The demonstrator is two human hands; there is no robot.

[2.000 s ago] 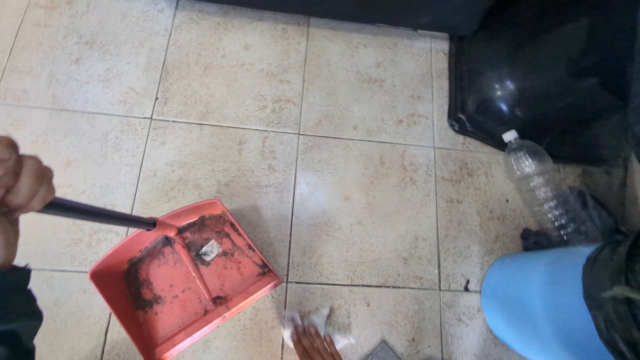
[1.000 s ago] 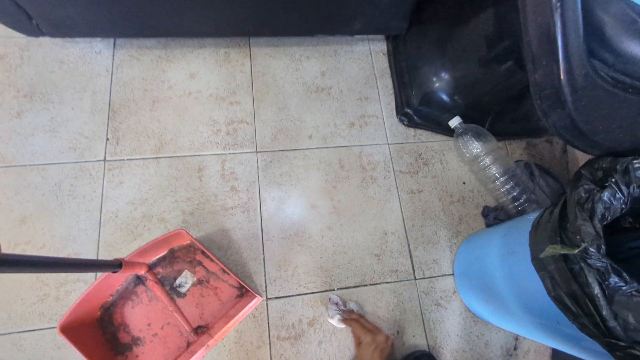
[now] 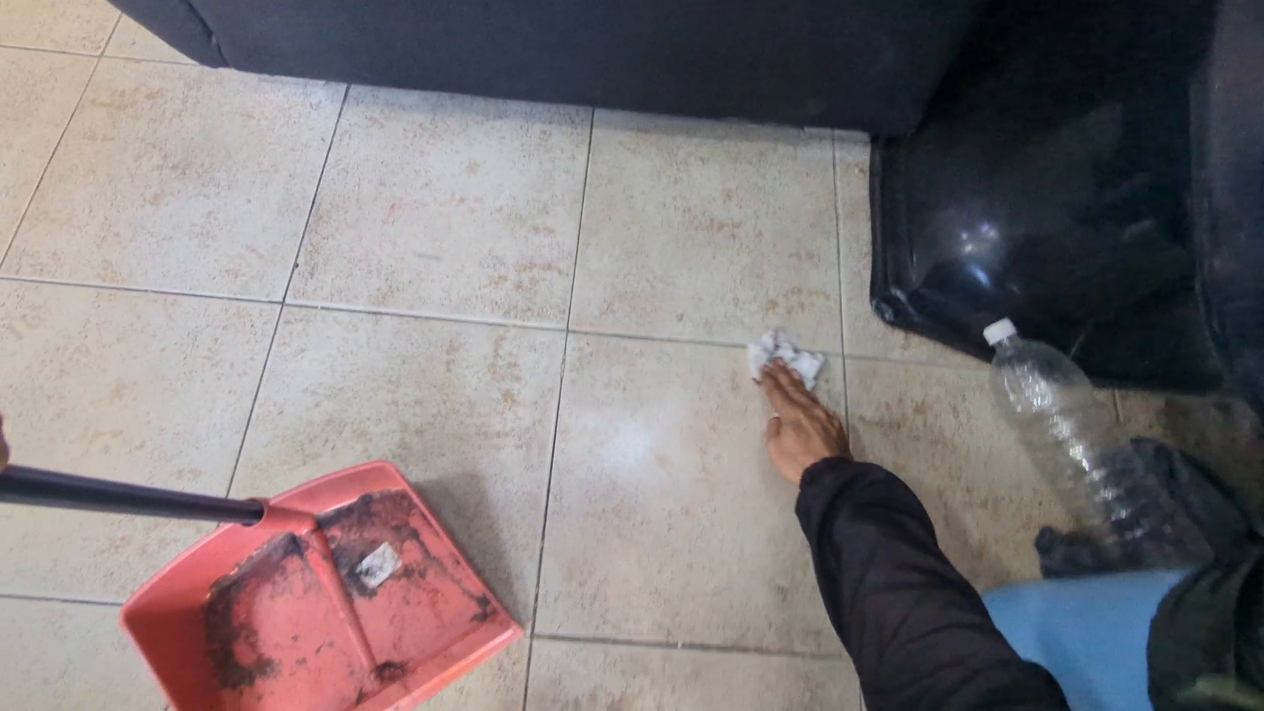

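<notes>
My right hand [image 3: 802, 425], in a dark sleeve, presses a crumpled white tissue [image 3: 787, 357] flat against the tiled floor [image 3: 444, 395] with its fingertips. Only a sliver of my left hand [image 3: 3, 442] shows at the left edge, at the end of the black handle [image 3: 128, 494] of a red plastic dustpan [image 3: 326, 592]; its grip is cut off by the frame. Dark dust and a small whitish scrap [image 3: 379, 565] lie in the dustpan, which is at the lower left.
A clear plastic bottle [image 3: 1057, 415] with a white cap lies at the right, by a dark cloth [image 3: 1165, 504]. Below it is a light blue bin [image 3: 1096, 632] with a black bag. Black furniture [image 3: 553, 49] borders the top, and a glossy black object [image 3: 1047, 227] the upper right.
My right hand has moved forward over the floor with the tissue, and its sleeved forearm has come into view. My left hand, plain on the handle two seconds ago, is now almost out of view.
</notes>
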